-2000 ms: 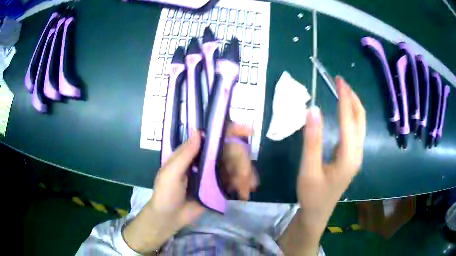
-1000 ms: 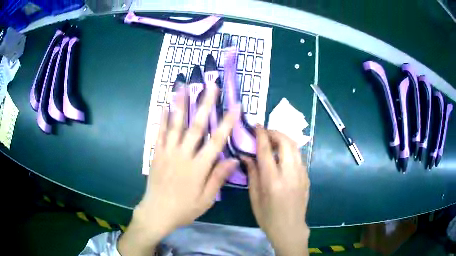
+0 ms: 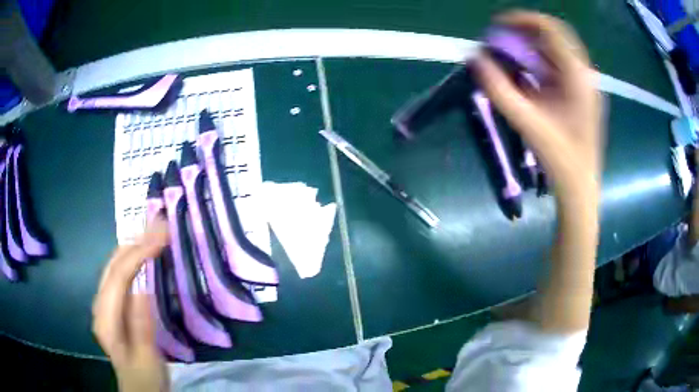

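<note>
Several purple-and-black pens (image 3: 201, 253) lie side by side on the printed sheet (image 3: 241, 99), black tips up. Another pen (image 3: 126, 98) lies crosswise over the sheet's top left. My left hand (image 3: 130, 295) is at the left edge of the row, fingers apart and curved against the outermost pen; I see no grip. My right hand (image 3: 548, 99) is raised at the upper right, blurred, closed around the purple part of a pen (image 3: 510, 46). A dark end below it points down-left. More pens (image 3: 498, 157) lie beneath this hand, partly hidden.
A white cloth or paper (image 3: 300, 230) lies right of the sheet. A utility knife (image 3: 383, 180) lies diagonally across the bench seam (image 3: 346, 268). Small white bits (image 3: 296, 111) lie near the seam. Several pens (image 3: 19, 207) lie at the far left. Another person's sleeve (image 3: 678, 264) shows at the right edge.
The view has shifted right. My right hand has left the middle row and moved to the right-hand pens, closing on one. My left hand has moved from over the pens to their left side.
</note>
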